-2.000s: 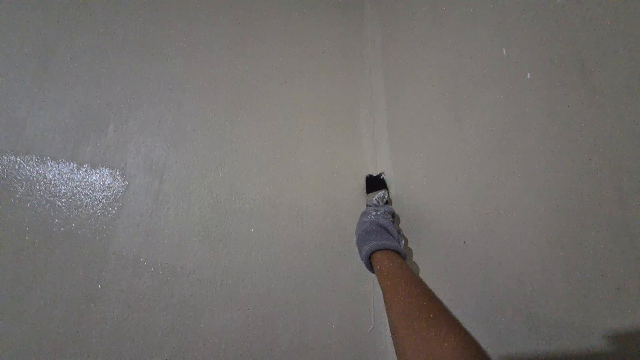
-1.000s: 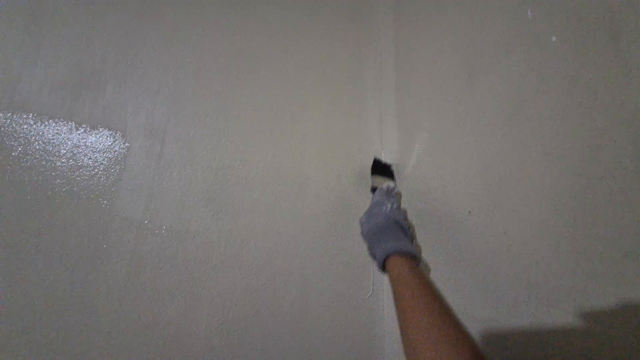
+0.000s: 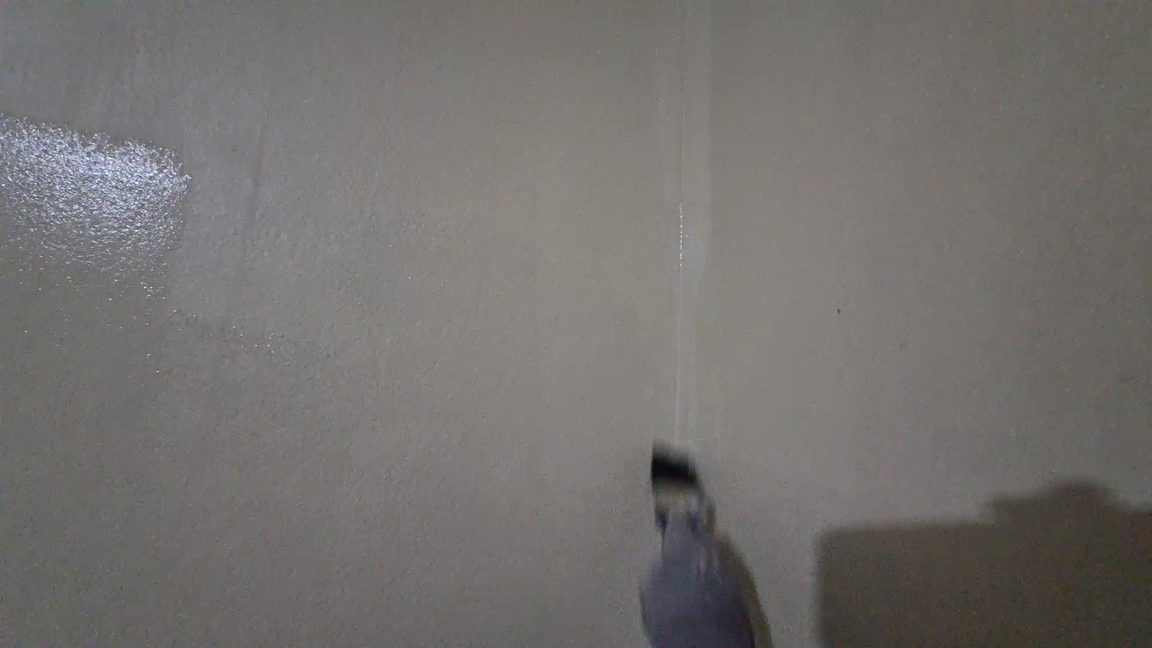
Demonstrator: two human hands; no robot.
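My right hand (image 3: 697,585), in a grey-purple glove, is at the bottom edge of the view, right of centre, and is closed around a paintbrush (image 3: 675,470). The brush has dark bristles that point up and a pale part below them; both are blurred. The bristles are at the vertical corner line (image 3: 681,360) where two pale grey painted wall faces seem to meet. Above the brush a thin, wet-looking streak runs along that line. The brush handle is hidden in the glove. My left hand is out of view.
The left wall face (image 3: 405,378) has a shiny, wet-looking paint patch (image 3: 99,189) at the far left. On the right wall face (image 3: 900,270) there is a small dark speck, and a dark shadow (image 3: 981,585) covers its lower right.
My right hand and the brush have moved down along the corner line, and the forearm has left the view. The shadow at the lower right shows larger.
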